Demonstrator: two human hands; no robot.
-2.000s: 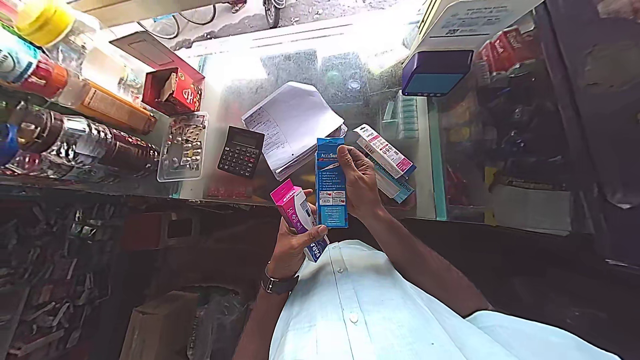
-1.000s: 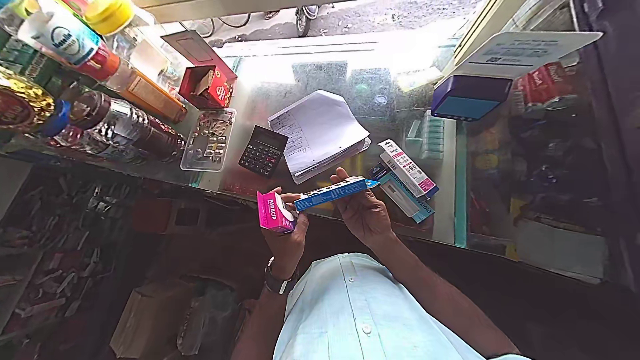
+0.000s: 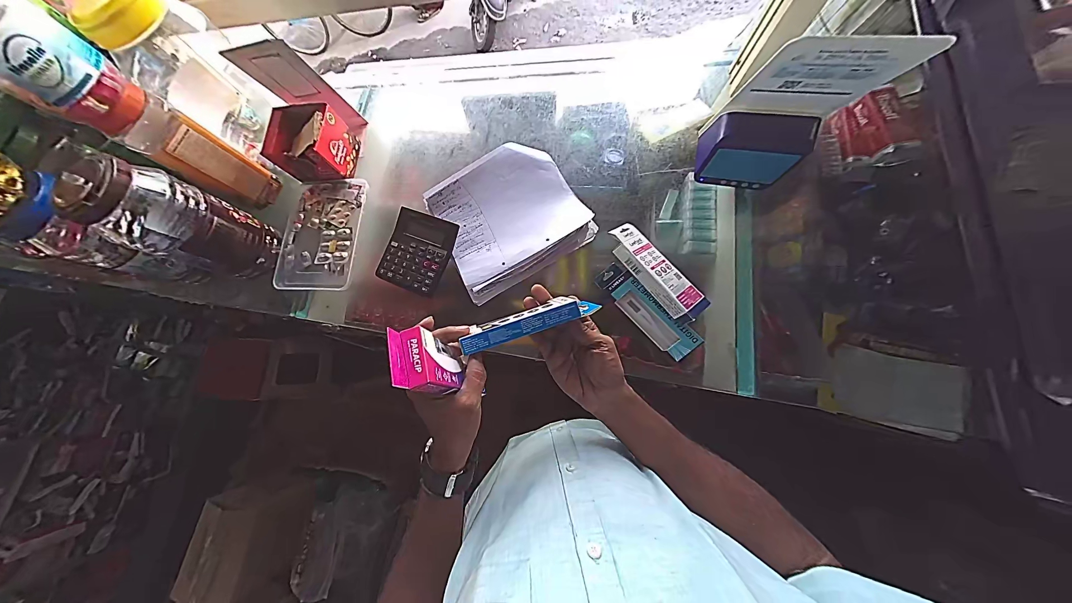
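My left hand [image 3: 456, 402], with a dark-strapped wristwatch below it, grips a pink and white medicine carton [image 3: 425, 362] whose end flap stands up. A narrow blue carton [image 3: 526, 325] lies edge-on across both hands; its left end meets my left fingers. Beneath its right end, the fingers of my right hand [image 3: 584, 356] support it, palm turned up. Beyond the hands, a stack of papers [image 3: 519, 218] rests on the glass counter beside a black calculator [image 3: 416, 251]. To the right lie a white and pink box [image 3: 659, 270] and a blue digital thermometer pack [image 3: 649, 314], partly overlapping.
A clear plastic tray of small items [image 3: 320, 234] and an open red box [image 3: 314, 142] stand at the left, near jars and bottles [image 3: 126, 201]. At the right is a purple and blue device [image 3: 758, 149] under a white placard [image 3: 837, 71]. A cardboard box [image 3: 243, 536] sits low at the left.
The blue carton has turned from upright, broad face showing, to edge-on and nearly level. The pink carton has tilted, its flap end now to the left. The view has shifted somewhat.
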